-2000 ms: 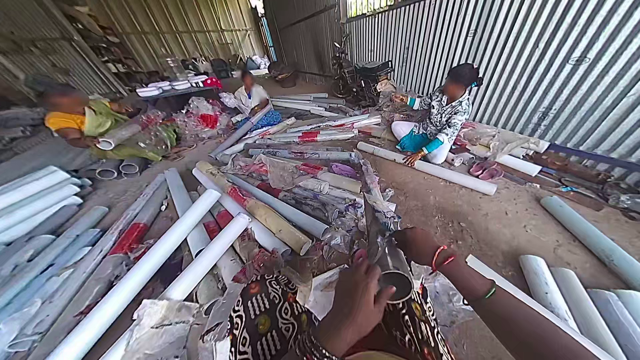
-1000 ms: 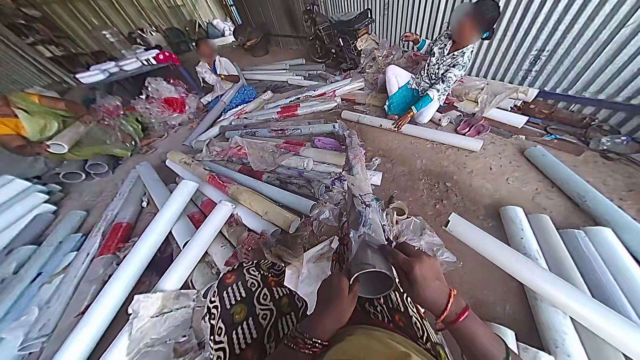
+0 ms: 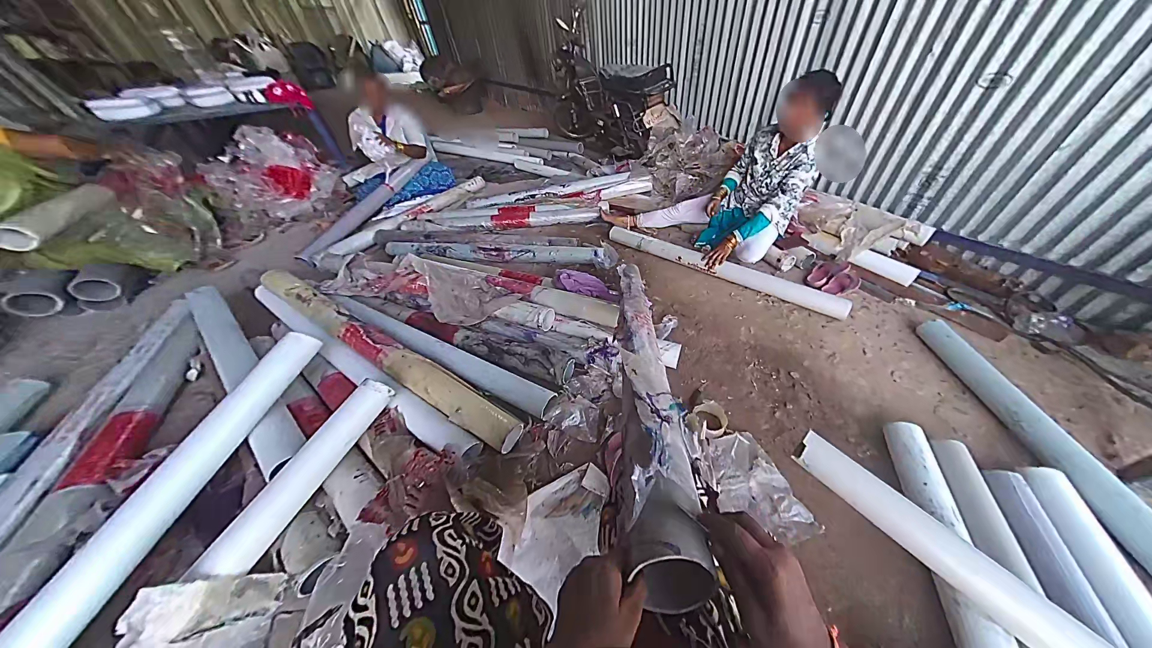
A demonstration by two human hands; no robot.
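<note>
A grey plastic pipe (image 3: 668,531) points away from me between my knees, its open end toward me. Clear film with coloured marks (image 3: 650,360) covers its farther part. My left hand (image 3: 598,598) is at the left edge of the open end, thumb by the rim. My right hand (image 3: 765,576) lies against the right side of the same pipe. Patterned cloth (image 3: 450,576) covers my lap. A sheet of whitish paper or film (image 3: 558,531) lies left of the pipe, and a roll of tape (image 3: 708,418) lies just beyond my right hand.
Many pipes lie on the dirt floor, including a white pipe (image 3: 180,468) at left and another (image 3: 945,540) at right. One person (image 3: 765,189) sits by a white pipe (image 3: 729,273); another (image 3: 387,135) sits farther back. A motorcycle (image 3: 612,90) stands by the corrugated wall.
My right hand has moved from over the top of the pipe's near end to its right side. The seated person at right has lowered a raised hand. The view has shifted.
</note>
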